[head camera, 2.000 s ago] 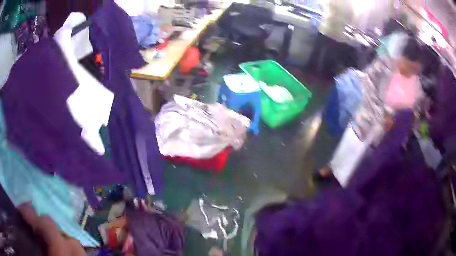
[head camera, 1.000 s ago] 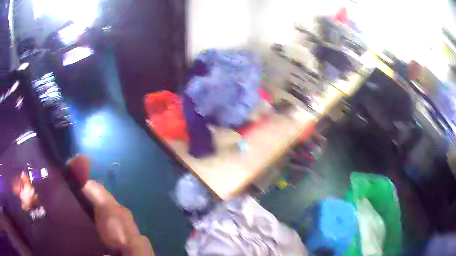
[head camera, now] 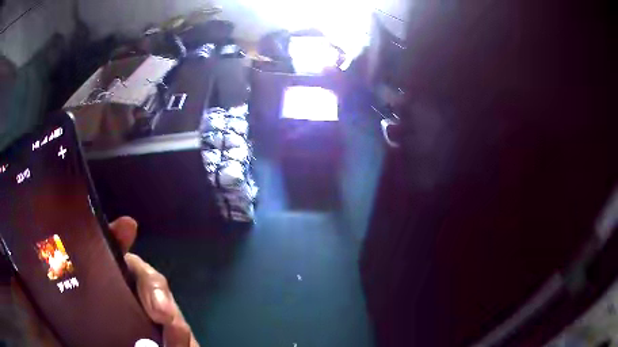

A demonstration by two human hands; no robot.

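Note:
A smartphone (head camera: 78, 251) stands large at the left edge, its screen lit and facing me. The screen shows a small orange picture with white characters under it. My left hand (head camera: 154, 291) is shut on the phone, with several fingers wrapped round its right edge. The palm and thumb are hidden behind the phone or out of the frame. My right hand is not in view.
A dark desk (head camera: 179, 142) with an open cardboard box (head camera: 101, 115) stands beyond the phone. Silvery wrapped bundles (head camera: 229, 159) hang or stack at its end. Green floor (head camera: 298, 271) runs toward a bright light. A dark blurred surface (head camera: 474, 169) fills the right.
The view has swung from the workshop with its wooden table, green crate and cloth to the desk area. The phone shows larger and more upright, still in my left hand.

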